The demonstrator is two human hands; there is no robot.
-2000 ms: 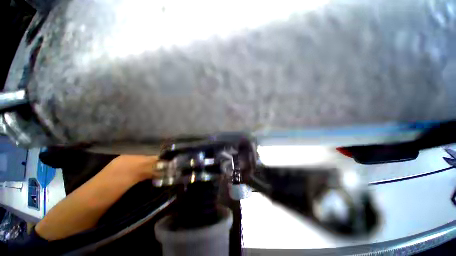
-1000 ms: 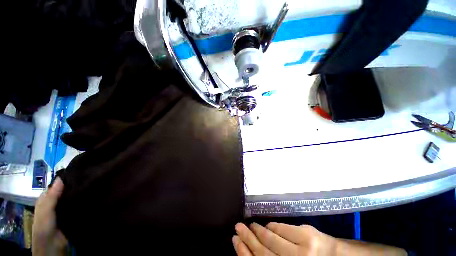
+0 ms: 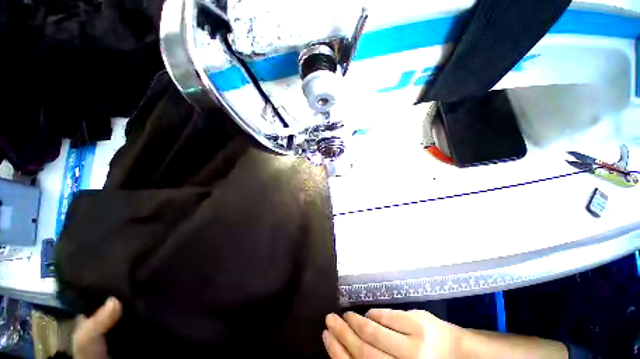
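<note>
A large dark brown-black cloth lies on the machine table and hangs over its front edge. Its straight right edge runs up to the presser foot and needle area of the white and blue sewing machine head. My right hand is at the cloth's right edge by the table front, fingertips on the edge; its grip is hidden. My left hand is at the cloth's lower left, partly covered and cut off by the frame's bottom, so its hold is unclear.
A black pad lies under the machine arm, with a black strip draped above. Snips and a small grey-black block lie on the right. Ruler marks line the front edge. A dark garment pile is behind left.
The view first had the machine head looming close, then drew back. Since one second ago, my left hand is lower and slightly right, and the cloth's left part has spread into a smoother fold.
</note>
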